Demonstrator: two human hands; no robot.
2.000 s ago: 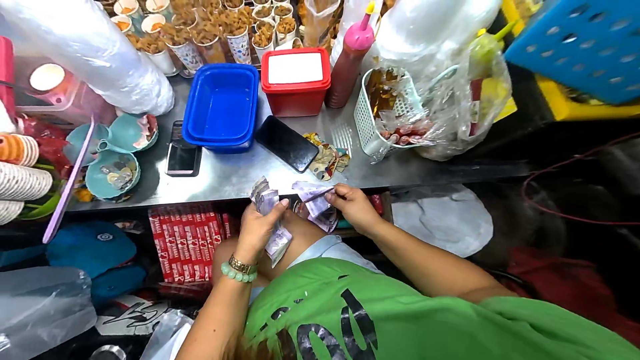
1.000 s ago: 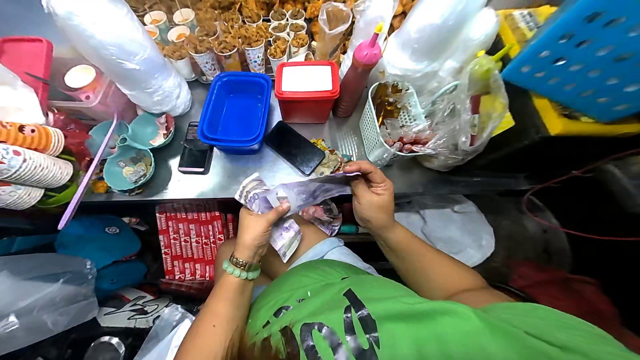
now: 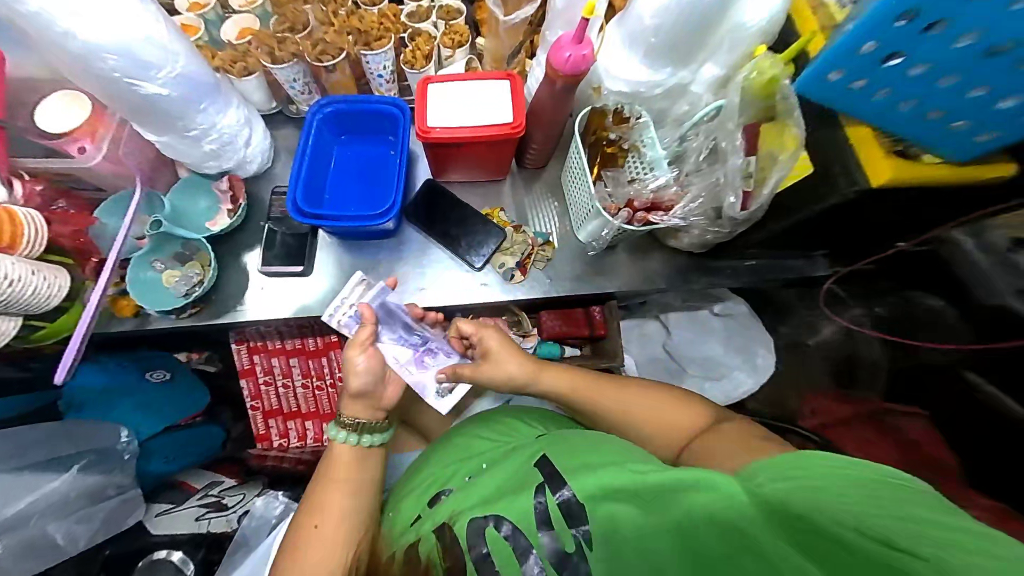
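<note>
Purplish banknotes lie together in a slanting stack before my body, just below the counter's front edge. My left hand holds them from the left, thumb on top, a bead bracelet at its wrist. At the stack's lower right side, my right hand grips the edge between thumb and fingers. Beyond them on the metal counter lie a dark smartphone, a small patterned item and another phone. How many notes there are cannot be told.
A blue plastic tub, a red lidded tub, a sauce bottle and a pale green basket stand on the counter. Coins lie in a teal divided dish. Paper cups of fried food line the back. Below is an open drawer.
The notes were fanned and spread between my hands; now they lie together in one stack. My right hand has come down and closer to my left hand.
</note>
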